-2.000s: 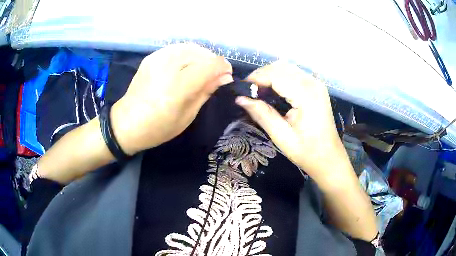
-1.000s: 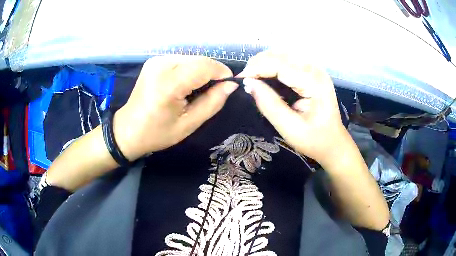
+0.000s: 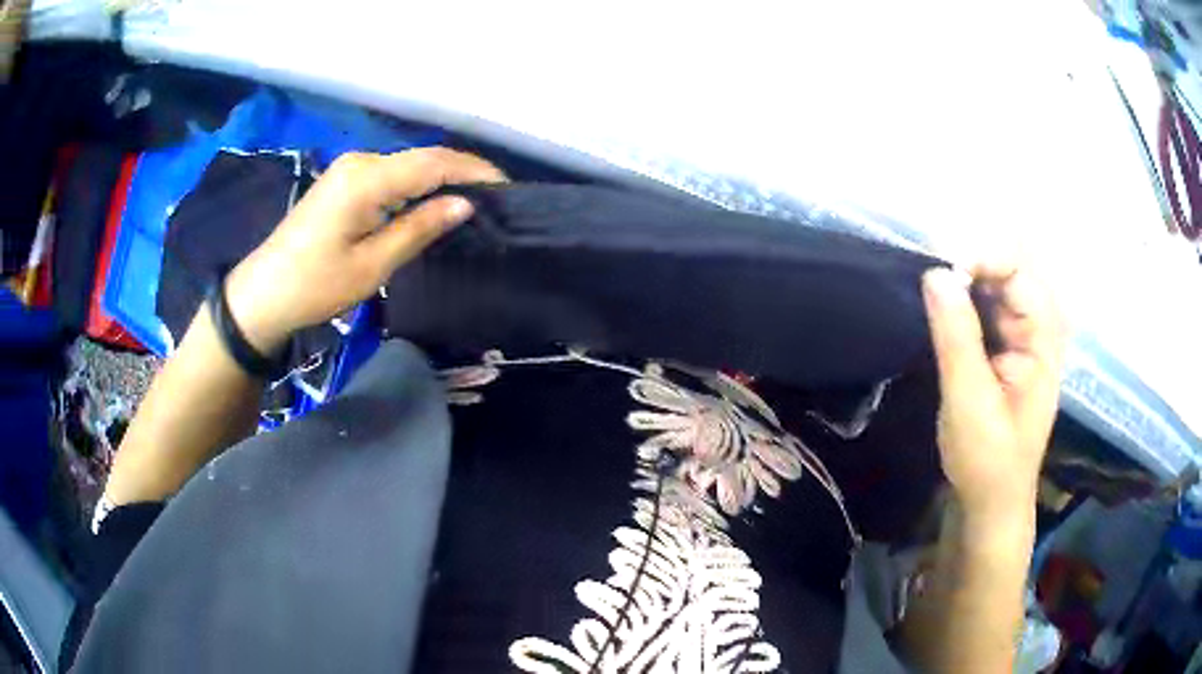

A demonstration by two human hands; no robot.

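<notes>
A dark cloth panel (image 3: 686, 283) is stretched between my two hands, above my lap and in front of the table's near edge. Its upper edge is folded or doubled, and a pale frayed edge shows along its lower side. My left hand (image 3: 363, 244) pinches its left end between thumb and fingers. My right hand (image 3: 995, 362) pinches its right end, thumb on top. The cloth hides what lies directly behind it.
The white table (image 3: 738, 92) spans the top, with a ruler strip (image 3: 1134, 395) along its near edge. Red-handled shears (image 3: 1177, 165) lie at the far right. A blue bin (image 3: 132, 283) with dark pieces (image 3: 224, 244) stands at the left, beside something red.
My hands were close together, pinching a small part of the dark cloth. They have moved far apart, and the cloth is now spread between them. The view has shifted and tilted.
</notes>
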